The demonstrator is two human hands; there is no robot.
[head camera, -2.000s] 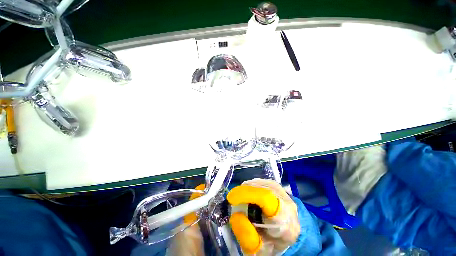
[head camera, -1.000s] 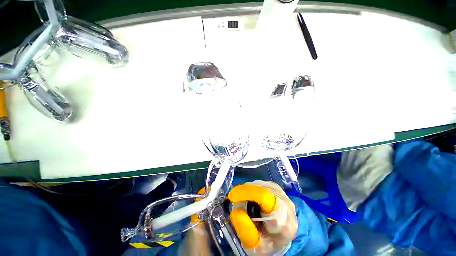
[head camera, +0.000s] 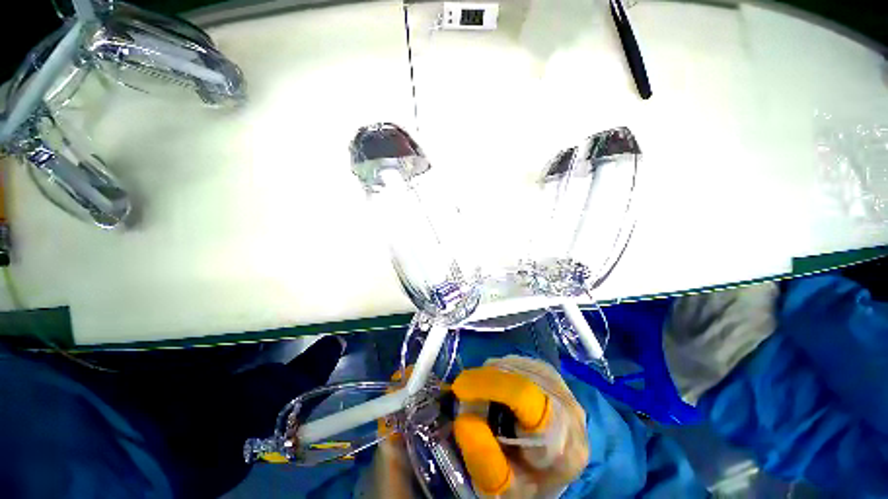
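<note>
A clear balloon-dog lamp body (head camera: 516,310) with opaque white inner tubes rests partly on the bench, its near end over the bench's front edge. My right hand (head camera: 526,424), gloved with orange finger cots, holds a small tool with a black round end (head camera: 501,419) against the joint of the near segments. My left hand (head camera: 388,463) is mostly hidden behind the clear segments; its orange fingertips show at the joint, and it appears to hold the figure there.
A second clear figure (head camera: 73,107) lies at upper left on the white bench (head camera: 263,244). A black slim stick (head camera: 631,49) and a small white gauge (head camera: 470,17) lie at the back. Crumpled clear film (head camera: 857,171) is at right. A person's gloved hand (head camera: 721,336) and blue sleeve show at lower right.
The view has tilted down, so the bottle has left the picture and the figure's far legs show more clearly. Both hands stay at the same joint.
</note>
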